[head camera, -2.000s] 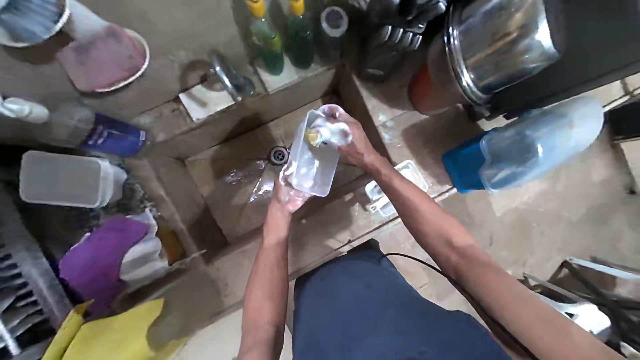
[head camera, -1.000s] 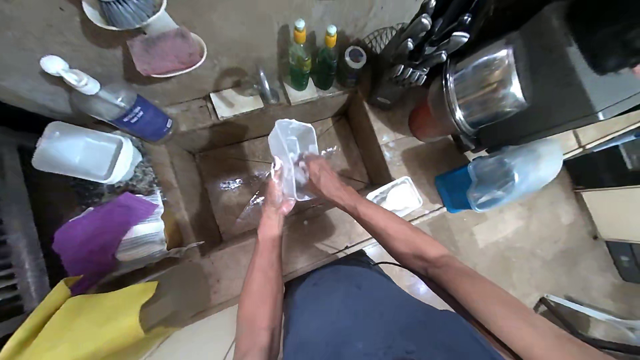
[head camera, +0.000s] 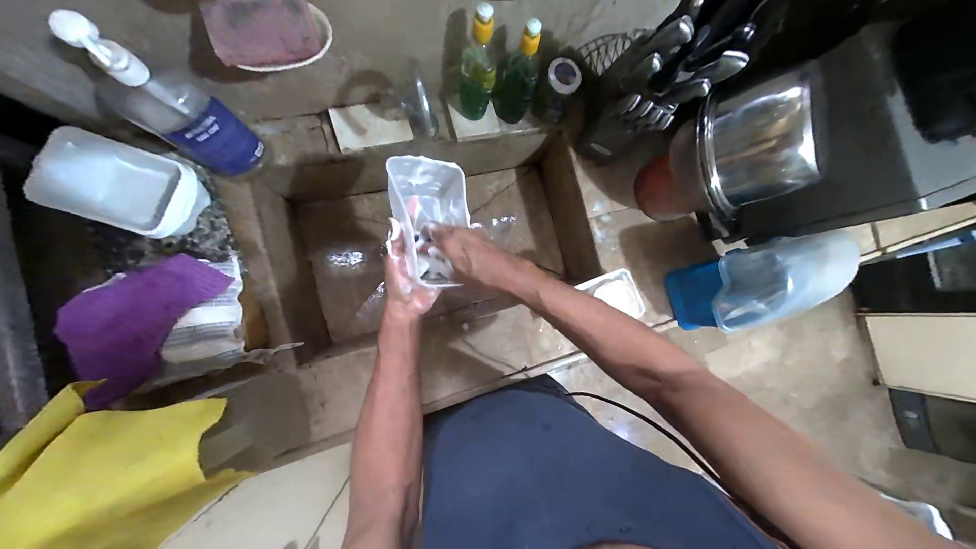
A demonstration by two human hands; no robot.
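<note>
Over a tiled sink basin (head camera: 351,282), my left hand (head camera: 408,278) grips the near left side of a translucent rectangular plastic container (head camera: 427,187), whose opening faces up toward the camera. Suds coat that hand. My right hand (head camera: 457,252) reaches inside the container's near end, with its fingers partly hidden in white foam; whether they hold a sponge is not visible. A white soap dish or lid (head camera: 618,293) lies on the sink's ledge beside my right forearm. The faucet (head camera: 421,103) stands at the basin's far edge.
Left of the basin are stacked white containers (head camera: 107,183), a pump bottle (head camera: 221,137), a purple cloth (head camera: 137,320) and a yellow cloth (head camera: 114,457). Green bottles (head camera: 476,84) stand behind it. At right are a cutlery holder (head camera: 610,130), a steel pot (head camera: 762,145) and a blue-based clear container (head camera: 785,282).
Two seconds ago my right hand was at the container's right side with a whitish, yellowish item; now its fingers are down inside the container. My left hand keeps its hold.
</note>
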